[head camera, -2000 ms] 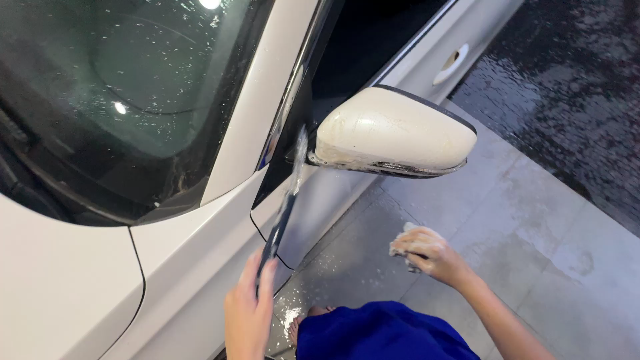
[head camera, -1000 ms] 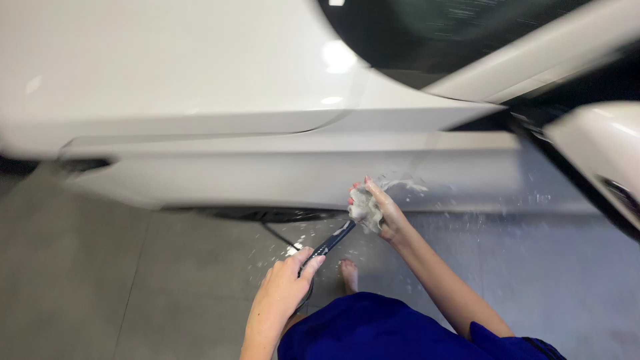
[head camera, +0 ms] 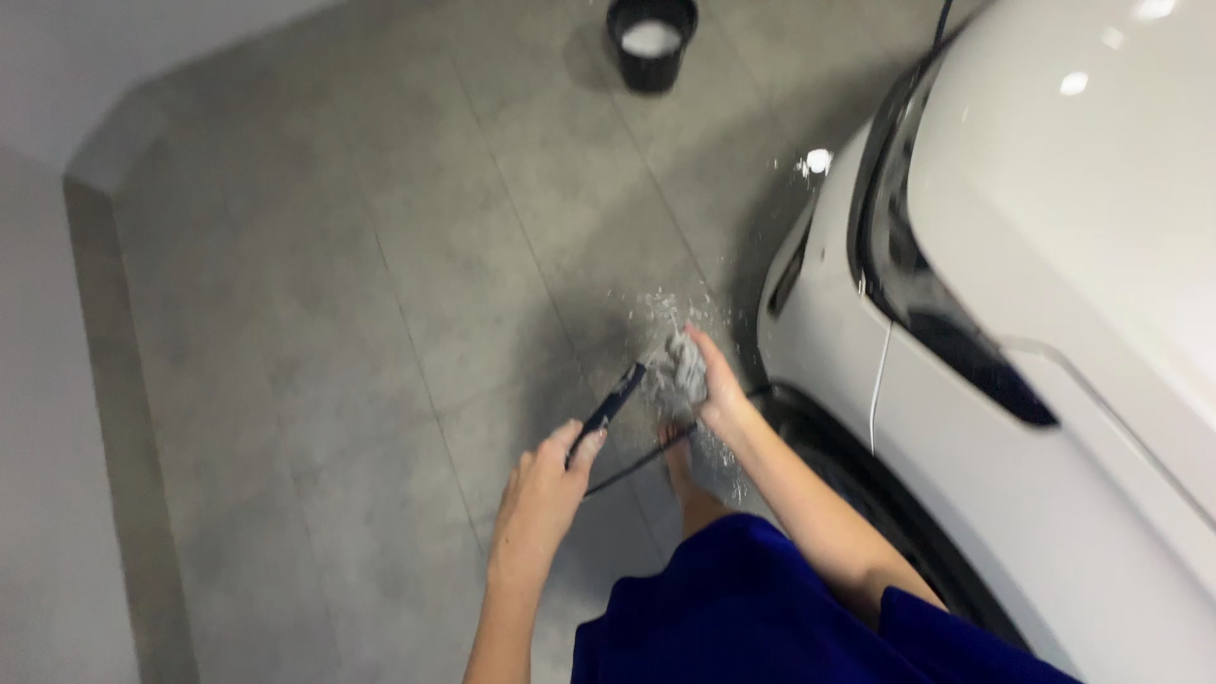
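My left hand (head camera: pixel 546 489) grips the lower end of a dark, slim tool (head camera: pixel 613 408), perhaps a brush handle or nozzle, whose tip points up and right. Just right of that tip, my right hand (head camera: pixel 720 385) holds a wet grey cloth or mitt (head camera: pixel 682 369), blurred, with drops and suds flying around it. Beneath the hands a dark hose or cord (head camera: pixel 641 463) crosses toward the car's wheel arch. The front corner of a white car (head camera: pixel 874 361) is to the right of my right hand, not touched by it.
A black bucket (head camera: pixel 650 71) with white foam inside stands on the grey tiled floor (head camera: pixel 380 285), top centre. The headlight (head camera: pixel 959 351) and front wheel (head camera: pixel 836 456) are at right. A wall (head camera: pixel 47 399) runs along the left. My bare foot (head camera: pixel 676 451) is below the hands.
The view has swung from the side mirror, along the car's side, to its front corner. The tool and cloth remain in my hands. Both now show over the floor, away from the bodywork.
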